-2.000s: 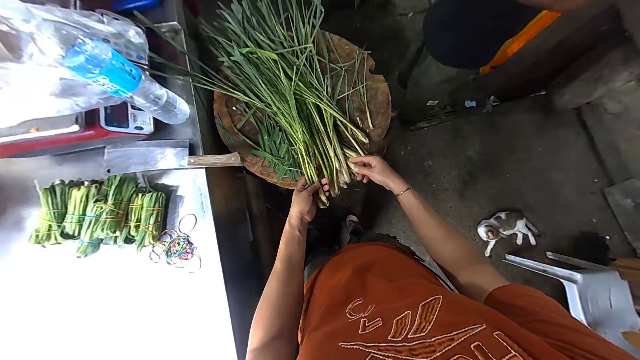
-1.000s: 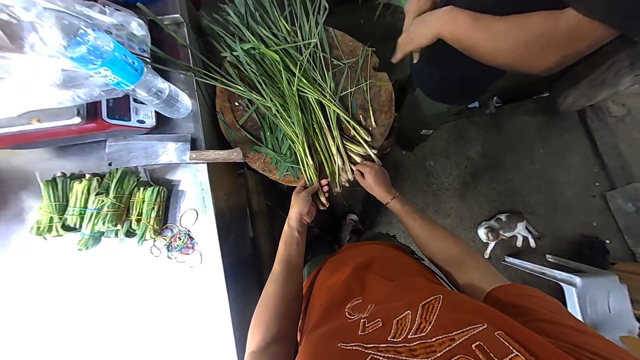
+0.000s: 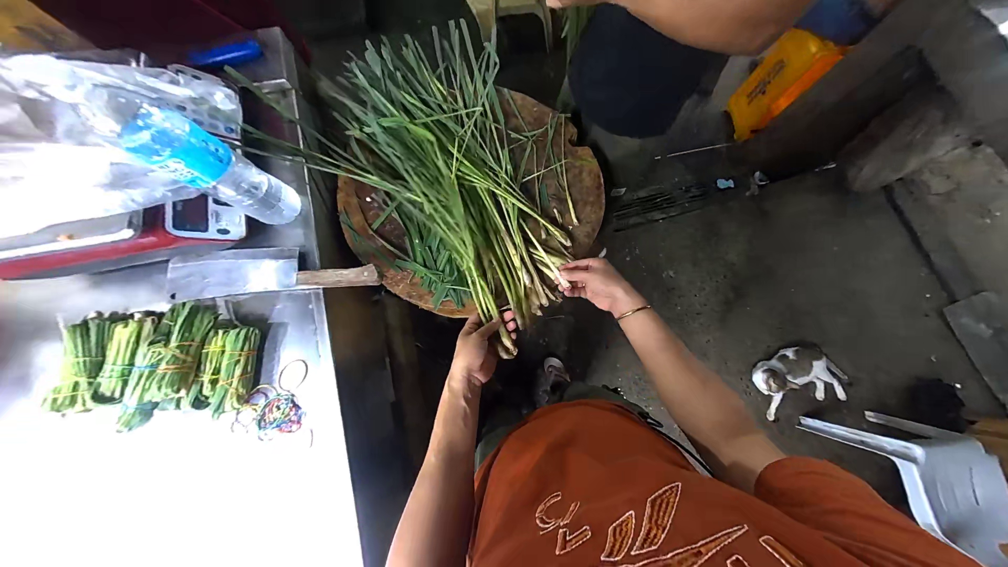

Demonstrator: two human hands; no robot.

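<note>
Long lemongrass stalks lie loose across a round wooden chopping block, their pale root ends toward me. My left hand is closed around the lower ends of a few stalks at the block's near edge. To its right, my right hand pinches the pale end of a stalk between thumb and fingers. Short cut green leaves rest under the stalks on the block. A cleaver lies on the metal table at left, its wooden handle reaching over the edge toward the block.
The metal table holds banded green bundles, rubber bands, a red scale and a plastic bottle. Another person's arm reaches in at top. A cat lies on the floor near a plastic chair.
My right hand has opened out from a more closed pose over the stalk ends. The other person's arm, stretched near the block one second ago, has drawn up toward the top edge.
</note>
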